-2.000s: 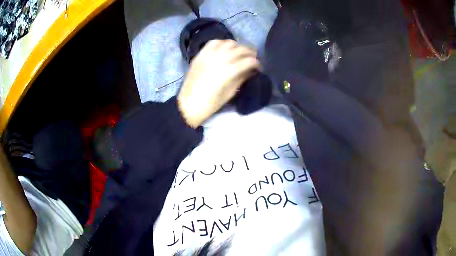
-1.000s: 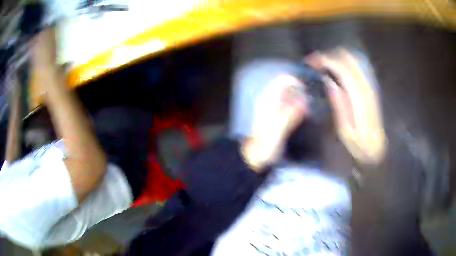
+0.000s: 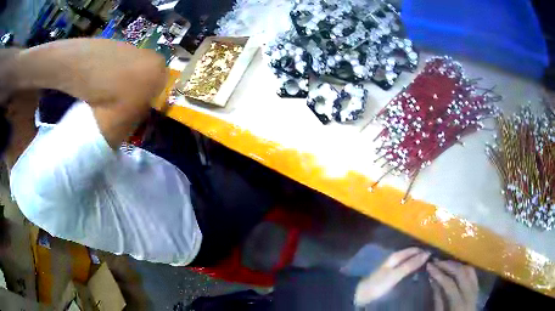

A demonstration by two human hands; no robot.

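My left hand (image 3: 392, 276) and my right hand (image 3: 453, 280) are close together at the bottom right, below the table edge. Their fingertips meet around a dark thing (image 3: 431, 257), probably the black unit. Most of it is hidden by the fingers and blends into the dark background, so its shape and any small part between the fingertips cannot be told.
A white table with a yellow-orange edge (image 3: 286, 164) crosses the view. It bears red leads (image 3: 426, 115), orange-yellow leads (image 3: 526, 164), black-and-white components (image 3: 341, 45), a box of small brass-coloured parts (image 3: 213, 70) and a blue tray (image 3: 474, 30). A person (image 3: 103, 182) sits at left, near a red stool (image 3: 286, 243).
The view has swung from my lap up to the table and the person at left. My hands now show at the bottom right. The right hand, not clearly seen at first, has joined the left.
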